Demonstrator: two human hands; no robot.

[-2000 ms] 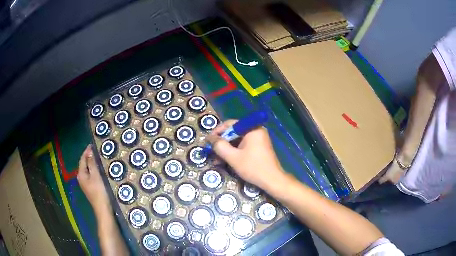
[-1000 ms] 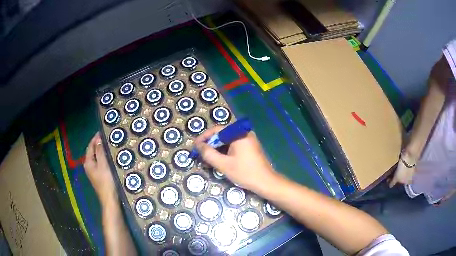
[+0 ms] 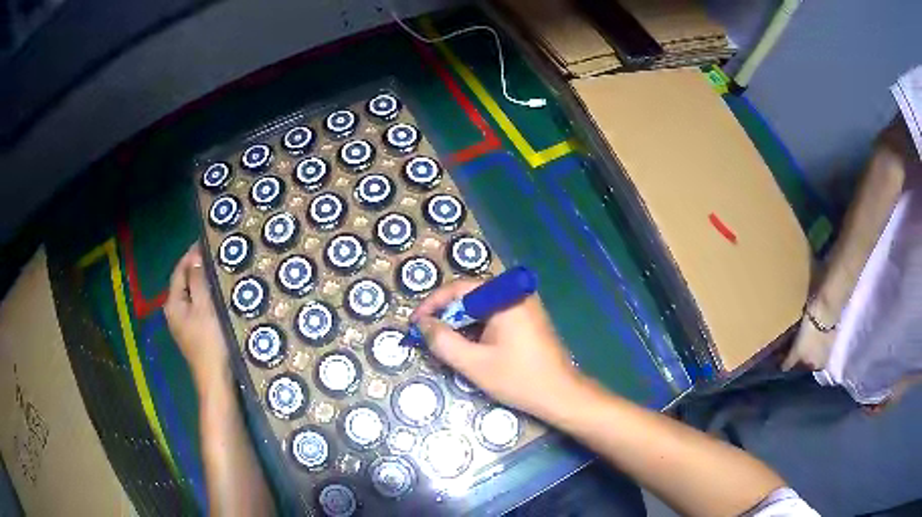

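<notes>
A clear tray holds rows of round parts with black rims and pale concentric rings; brown shows between them. Glare washes out the parts nearest me. My right hand grips a thick blue marker pen, its tip down at a part right of the tray's middle; I cannot tell if it touches. My left hand is at the tray's left edge, partly hidden, fingers by the side; whether it grips the tray is unclear.
A covered stack with a cardboard top and red mark stands at right. More cardboard with a dark flat object lies behind it. A white cable lies behind the tray. Another cardboard top is at left. Another person's arm is at far right.
My right hand and pen have moved towards me, from one part to one in a nearer row. My left hand stays at the tray's left edge. The view has shifted.
</notes>
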